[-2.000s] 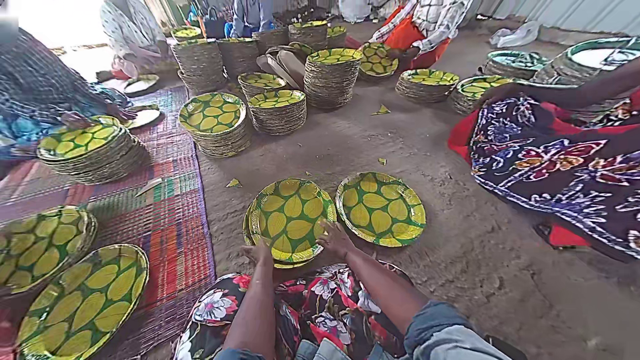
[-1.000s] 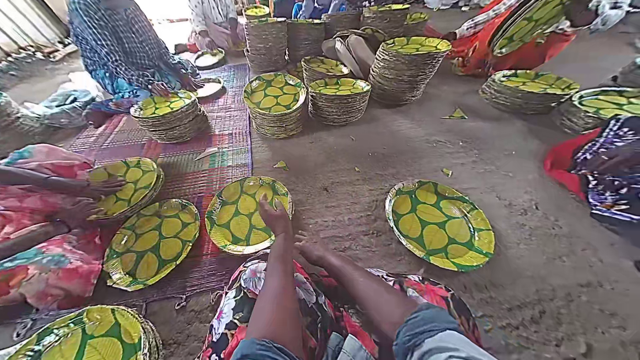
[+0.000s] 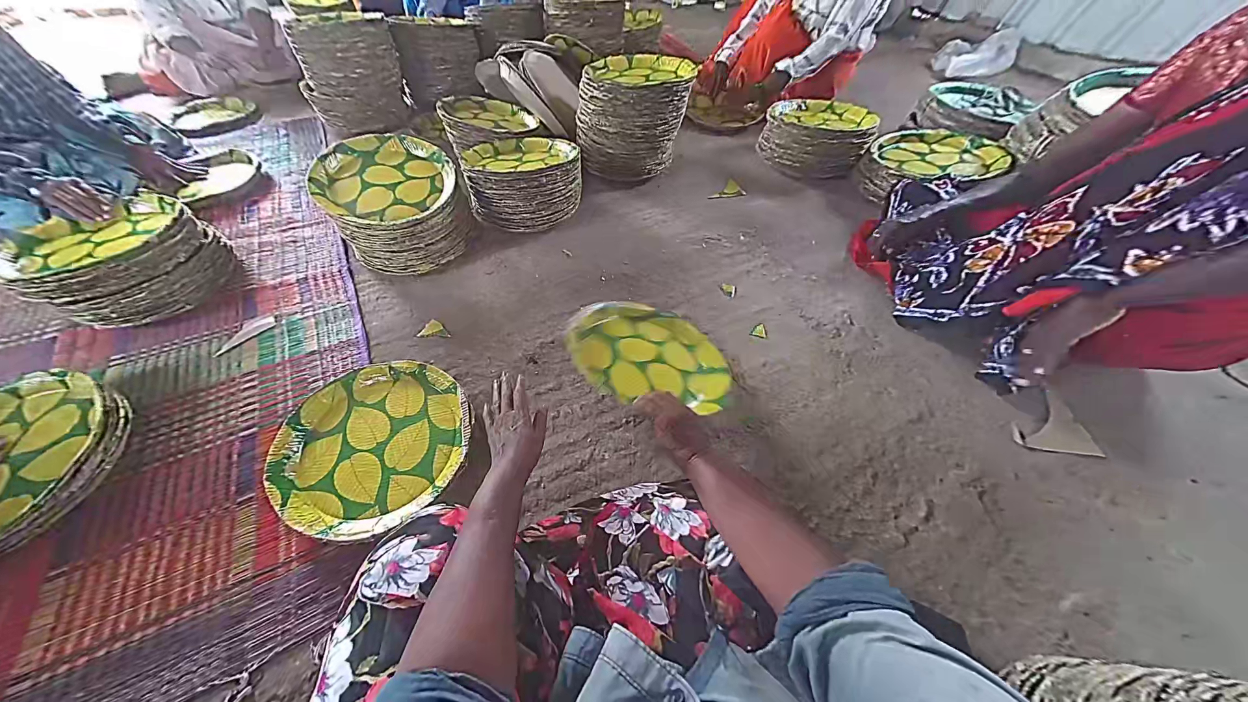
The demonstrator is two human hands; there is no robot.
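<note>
A round plate with a yellow-leaf pattern on green point(image 3: 648, 356) is in my right hand point(image 3: 673, 424), gripped at its near edge. The plate is tilted, looks slightly blurred and seems to be above the dirt floor. My left hand point(image 3: 515, 424) is held out with its fingers spread and nothing in it, left of that plate. Another leaf-patterned plate point(image 3: 366, 448) lies at the left, by the edge of the woven mat and near my left forearm.
Stacks of plates point(image 3: 395, 210) stand ahead, with a taller stack point(image 3: 634, 117) behind. At left, a person's hands touch a stack point(image 3: 117, 258) on the striped mat point(image 3: 234, 409). Another person in patterned cloth sits at right. Small green scraps point(image 3: 434, 330) and a brown scrap point(image 3: 1061, 429) lie on the floor.
A second ago my hands were at the left plate and the right-hand plate lay on the floor untouched; now my right hand holds a plate. The view has swung back to the right.
</note>
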